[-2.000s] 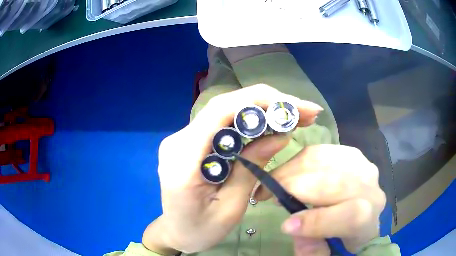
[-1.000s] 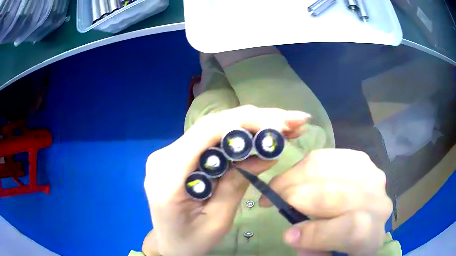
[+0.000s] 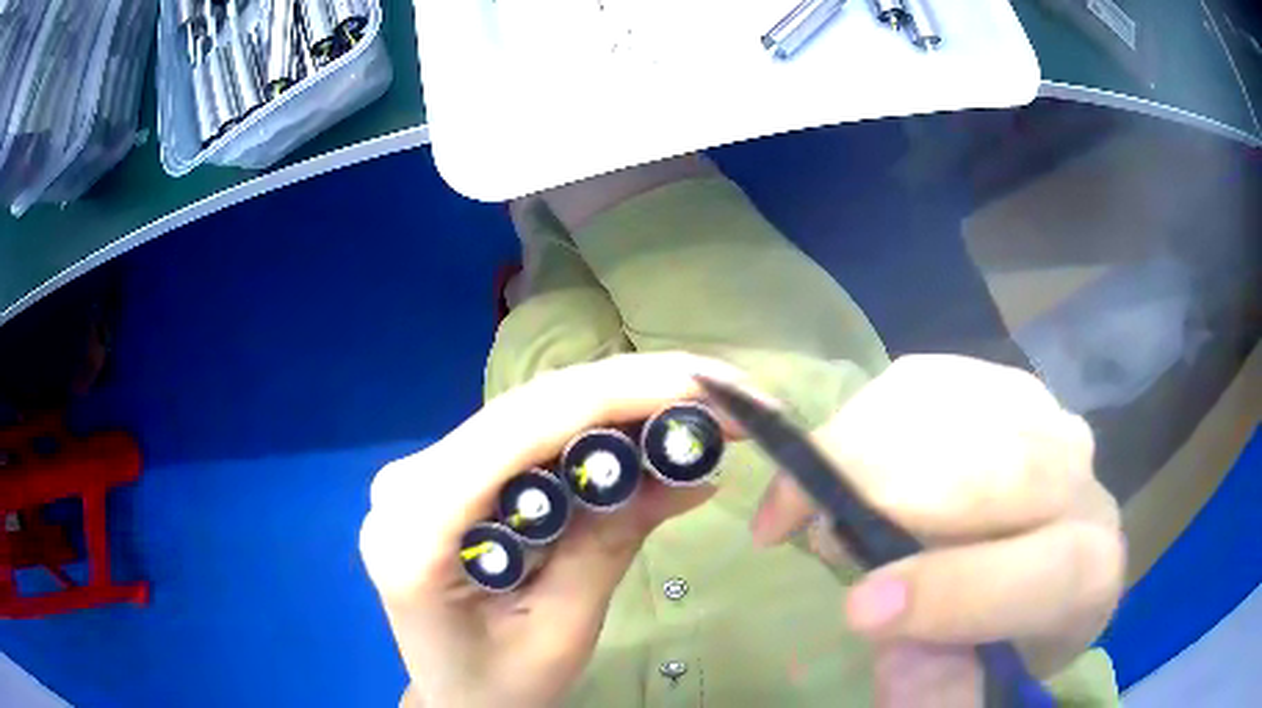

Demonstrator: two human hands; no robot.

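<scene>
My left hand (image 3: 512, 457) is closed around several cylindrical parts (image 3: 601, 469) held side by side in a slanting row. Their round black ends with white centres and small yellow bits face the camera; their bodies are hidden in the hand. My right hand (image 3: 969, 512) holds dark tweezers (image 3: 817, 487) with a blue handle end. The tweezers' tip is above and beside the rightmost part, near my left fingers. I cannot tell whether it touches anything.
A white tray (image 3: 720, 104) at the bench edge holds a few silver parts. A clear plastic box (image 3: 273, 127) of silver parts stands left of it, beside stacked clear boxes (image 3: 69, 104). A red stool (image 3: 69, 526) is at the left, cardboard (image 3: 1038, 284) at the right.
My left hand with the parts has moved left and down. The tweezers' tip has risen from between the parts to above the rightmost one. The view has shifted, showing more of the left box.
</scene>
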